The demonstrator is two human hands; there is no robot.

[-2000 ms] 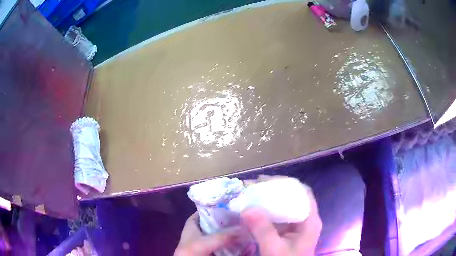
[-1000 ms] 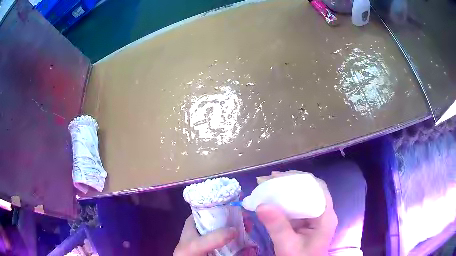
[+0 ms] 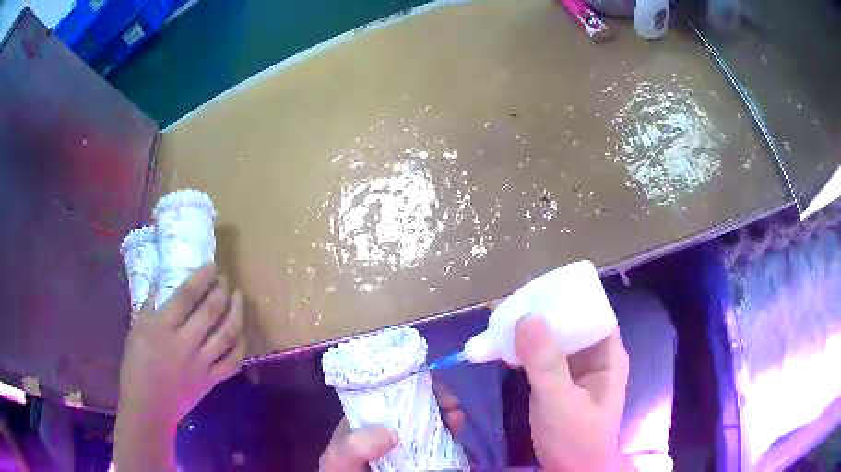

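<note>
My left hand (image 3: 355, 450), cut off by the bottom edge, holds a white tubular piece (image 3: 396, 415) upright, with its bumpy ruffled rim (image 3: 376, 358) at the top. The thumb is in front and some fingers show at the right side. My right hand (image 3: 581, 396) holds a white squeeze bottle (image 3: 558, 313) tilted to the left. Its thin blue tip (image 3: 446, 360) is at the right side of the piece, just under the ruffled rim. Whether glue comes out cannot be seen.
Another person's hand (image 3: 189, 346) holds a second white tube (image 3: 184, 235) beside a third (image 3: 140, 263), at the tan board's (image 3: 277, 166) left end. A pink tube (image 3: 587, 20) and small white bottle (image 3: 651, 18) are at the back right. Blue crates (image 3: 120, 37) are beyond the green belt.
Another person's hand has come in at the left with a second tube, beside the one lying there. My right hand and bottle have risen slightly; the held piece has shifted slightly left.
</note>
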